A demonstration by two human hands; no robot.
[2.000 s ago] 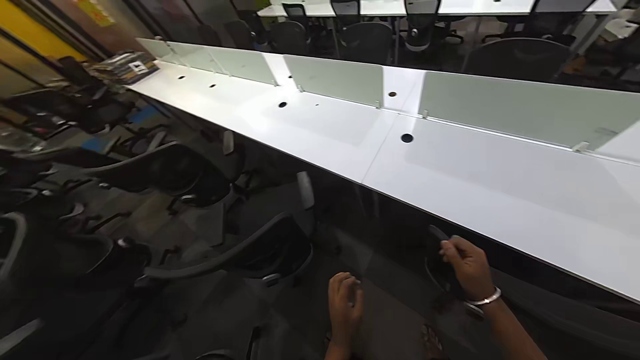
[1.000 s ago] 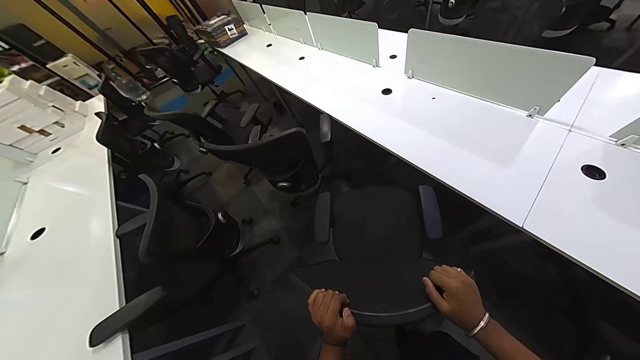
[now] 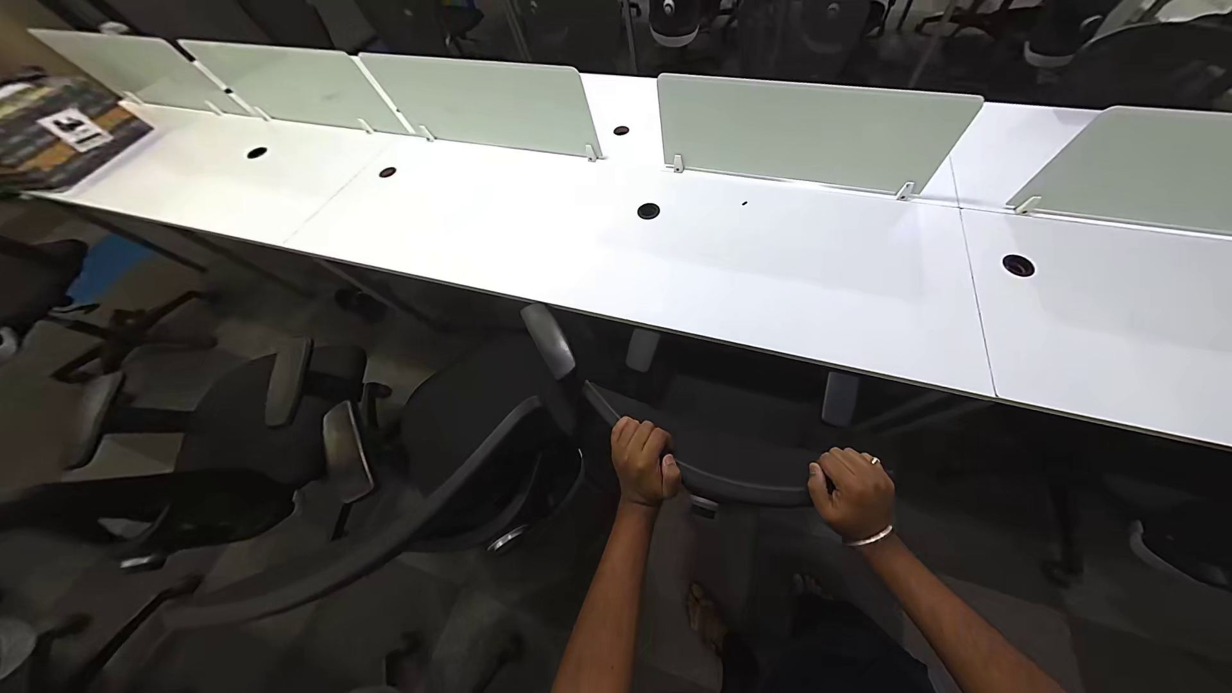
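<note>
My left hand (image 3: pixel 643 462) grips the top of the backrest of a black office chair (image 3: pixel 741 489) near its left end. Around the same backrest's right end closes my right hand (image 3: pixel 852 493), which wears a ring and a light bracelet on the wrist. The chair stands at the long white desk (image 3: pixel 789 279), its seat and armrests partly beneath the desk's edge. Its base is hidden in shadow.
A second black office chair (image 3: pixel 462 462) stands close by on the left, with another chair (image 3: pixel 241 423) beyond it. Frosted partition panels (image 3: pixel 808 130) run along the desk. Patterned boxes or stacked items (image 3: pixel 67 130) lie at its far left end.
Both hands were off the backrest two seconds ago and were on it one second ago. The chair, away from the desk then, is now partly under it. The view has swung widely.
</note>
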